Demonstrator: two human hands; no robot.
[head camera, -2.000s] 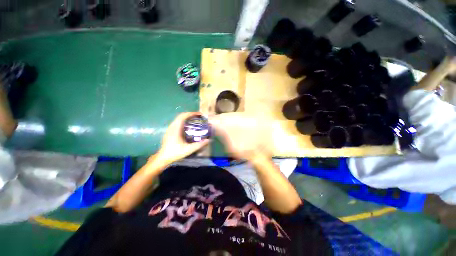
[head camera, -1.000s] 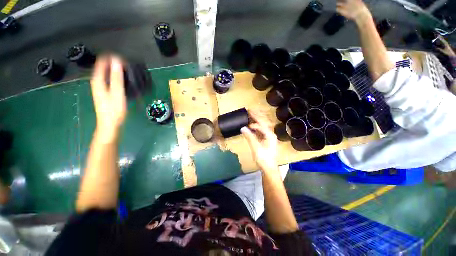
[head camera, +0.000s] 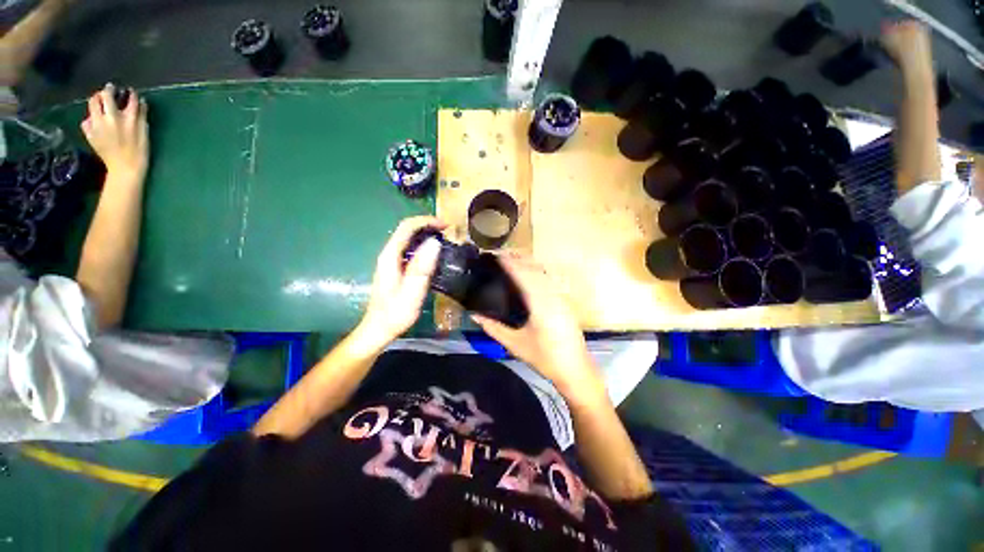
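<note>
My left hand (head camera: 401, 278) is closed around a black inner core (head camera: 451, 267) above the near left part of the tan board. My right hand (head camera: 536, 316) holds a smooth black outer sleeve (head camera: 496, 294). The core and sleeve meet end to end, tilted down to the right. Whether the core is partly inside the sleeve is hard to tell. An open ring or short sleeve (head camera: 492, 219) stands on the board just beyond my hands. A core with a speckled green-blue end (head camera: 410, 166) stands at the board's left edge. Another unit (head camera: 555, 122) stands at the board's back edge.
A cluster of black sleeves (head camera: 749, 234) covers the right of the tan board (head camera: 583, 237). Dark units stand on the conveyor belt (head camera: 410, 43) past the green bench (head camera: 313, 216). A white post (head camera: 532, 49) rises at the belt edge. Other workers' arms reach in at both sides. A blue crate (head camera: 745, 501) is below right.
My left hand has come back from the belt side with a core. My right hand has lifted the sleeve off the board and brought it to the core. The camera view has turned.
</note>
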